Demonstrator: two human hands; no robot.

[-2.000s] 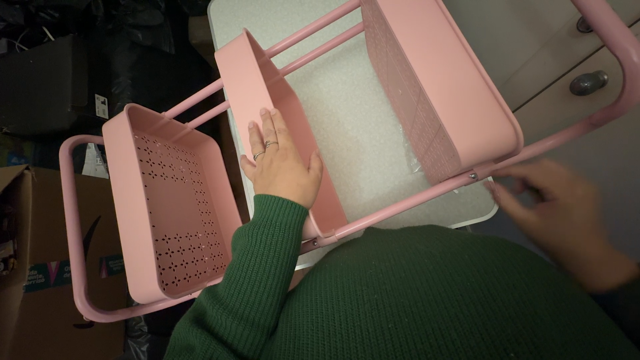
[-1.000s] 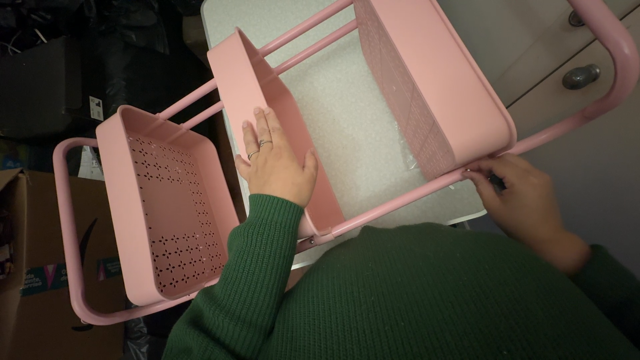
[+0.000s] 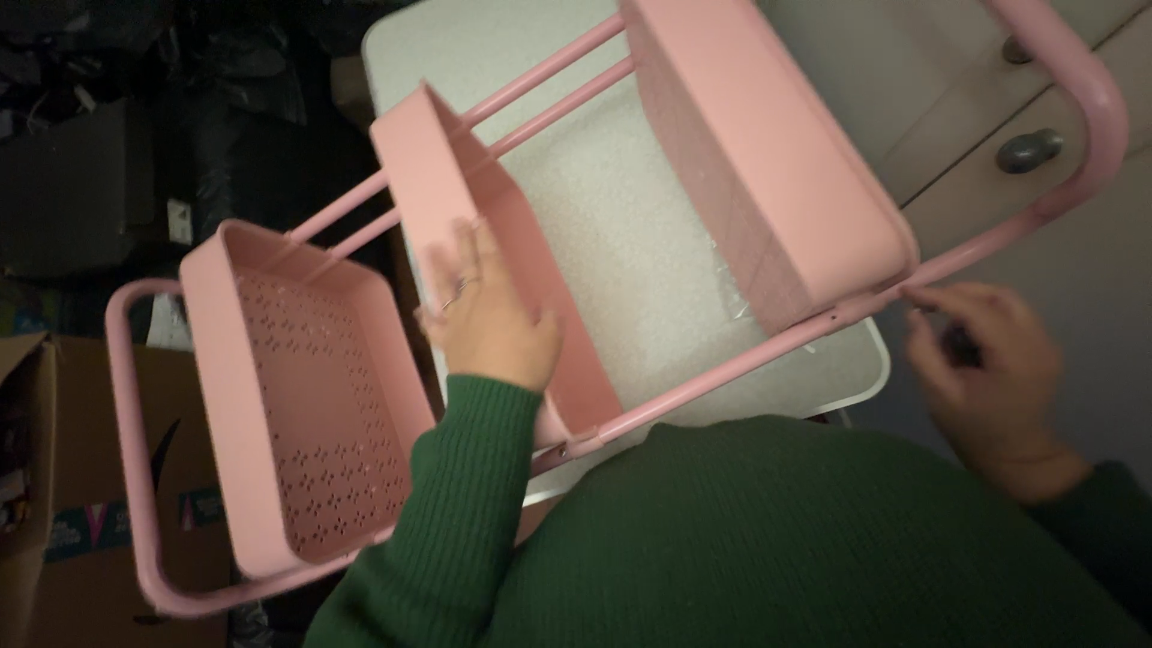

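Note:
A pink three-tier metal cart lies tilted across a white-topped table, its pink tube frame (image 3: 711, 382) running along the near side. My left hand (image 3: 495, 315), with a ring on it, lies over the rim of the middle basket (image 3: 418, 166), fingers spread and a little blurred. To the left is an end basket (image 3: 324, 396) with a perforated bottom; the other end basket (image 3: 765, 135) is at the upper right. My right hand (image 3: 990, 378) is just right of a joint with a small screw (image 3: 833, 317), fingers curled. A dark spot shows between its fingers; what it is cannot be told.
Under the cart is the white table (image 3: 594, 198), with a piece of clear plastic (image 3: 733, 288) on it. A cardboard box (image 3: 108, 450) stands at the left below black bags (image 3: 261, 72). Cabinet fronts with a dark knob (image 3: 1029, 151) are at the upper right.
My right hand was at the tube joint a second ago and has moved off to the right. My left hand remains at the middle basket.

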